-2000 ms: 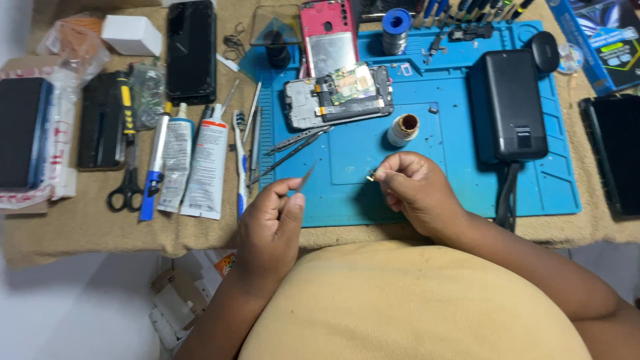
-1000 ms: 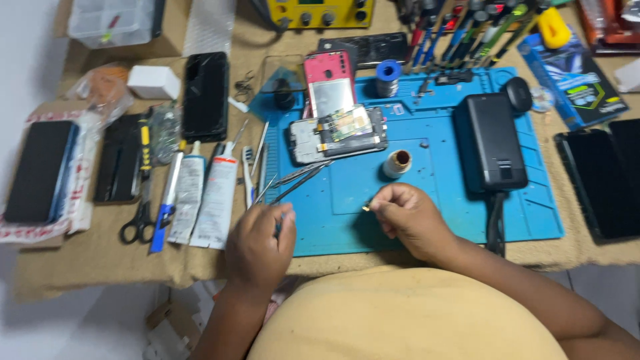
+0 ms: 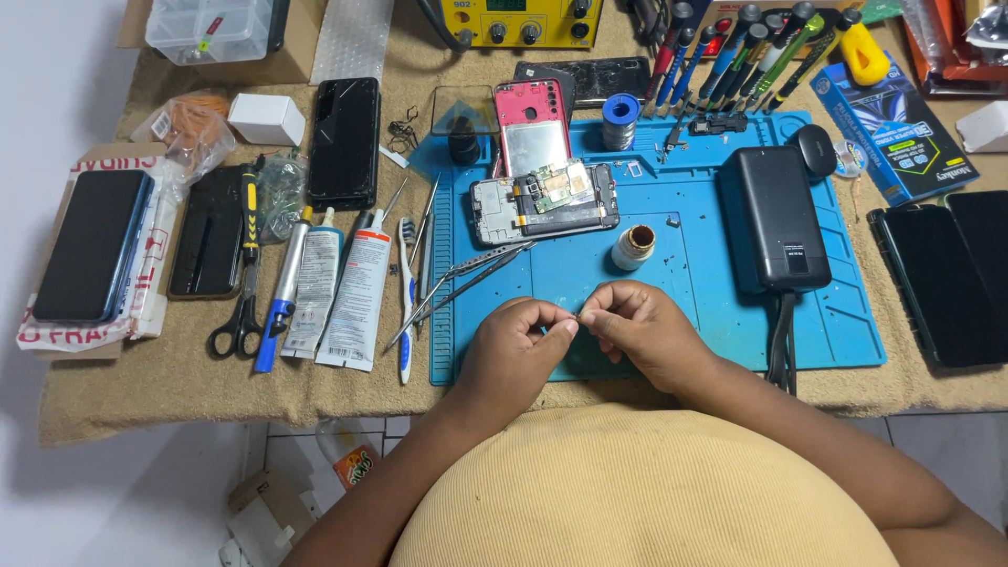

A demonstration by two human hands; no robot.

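Over the front of the blue silicone repair mat (image 3: 488, 291), my left hand (image 3: 524, 346) and my right hand (image 3: 638, 327) meet at the fingertips. A tiny part (image 3: 579, 316), too small to name, sits pinched in my right fingers; my left fingertips touch or nearly touch it. Just beyond my right hand stands a small open bottle (image 3: 633, 247) with a brown-stained mouth. Behind it lies a disassembled phone (image 3: 543, 206) with a circuit board (image 3: 561, 187) on top. Two metal tweezers (image 3: 472, 272) rest crossing at the mat's left edge, beyond my left hand.
A black power bank (image 3: 776, 220) with a strap lies on the mat's right. Solder wire (image 3: 620, 122) and screwdrivers (image 3: 732, 59) stand behind. A toothbrush (image 3: 407, 299), tubes (image 3: 356, 295), a desoldering pump (image 3: 285, 291), scissors (image 3: 240, 315) and several phones lie to the left. A yellow soldering station (image 3: 520, 24) is at the back.
My left hand held a thin pointed tool apart from the right hand two seconds ago; that tool is no longer in it. The left hand has moved right, to the right hand's fingertips.
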